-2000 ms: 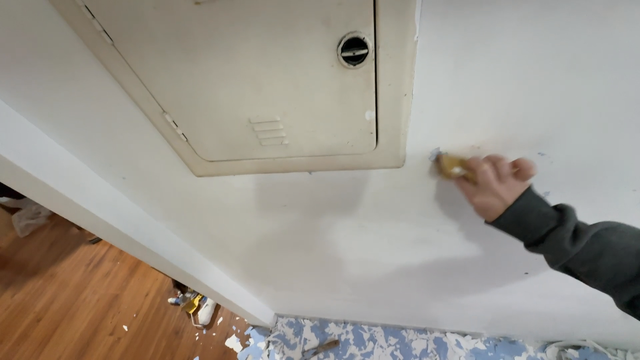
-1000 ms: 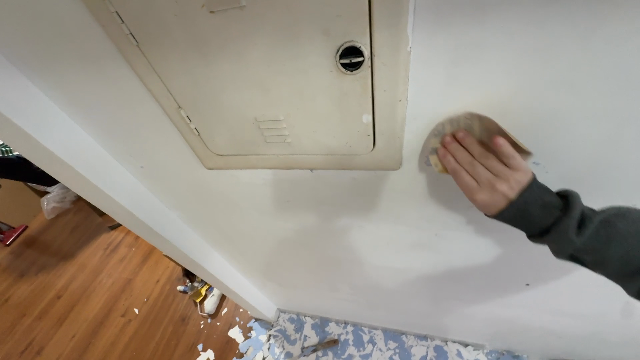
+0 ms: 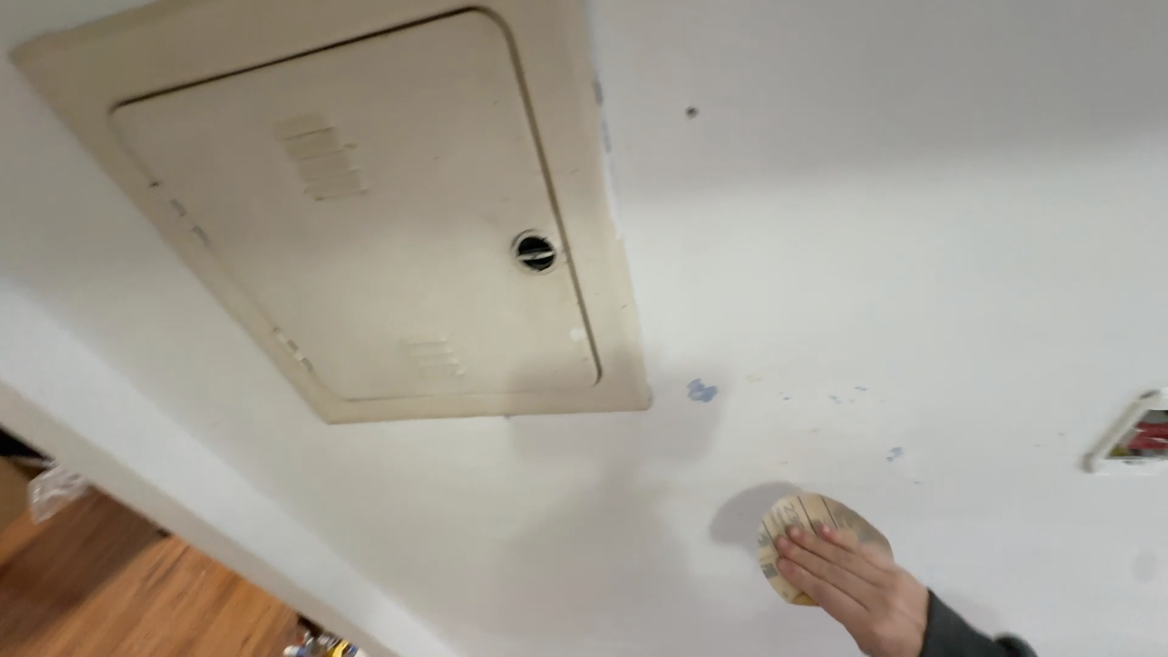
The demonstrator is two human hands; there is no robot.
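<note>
My right hand point(image 3: 844, 579), in a dark grey sleeve, lies with its fingers flat on a round sanding disc point(image 3: 808, 511) with printing on its back. The disc is at the white wall point(image 3: 894, 255), below and to the right of a cream metal electrical panel door point(image 3: 392, 246); its shadow falls just left of it. Above the hand, a blue patch point(image 3: 702, 391) and several smaller blue specks show in the white paint. My left hand is outside the view.
A round black latch point(image 3: 535, 252) sits on the panel door. A small hole point(image 3: 692, 112) marks the wall. At the right edge is an open wall box point(image 3: 1141, 438). Lower left are a white trim edge, a wood floor point(image 3: 155, 584), clear plastic point(image 3: 57, 491) and small items point(image 3: 324, 643).
The right hand has moved down the wall, away from the panel's corner, with the disc. The blue patch is uncovered. The view has shifted upward, showing more of the panel.
</note>
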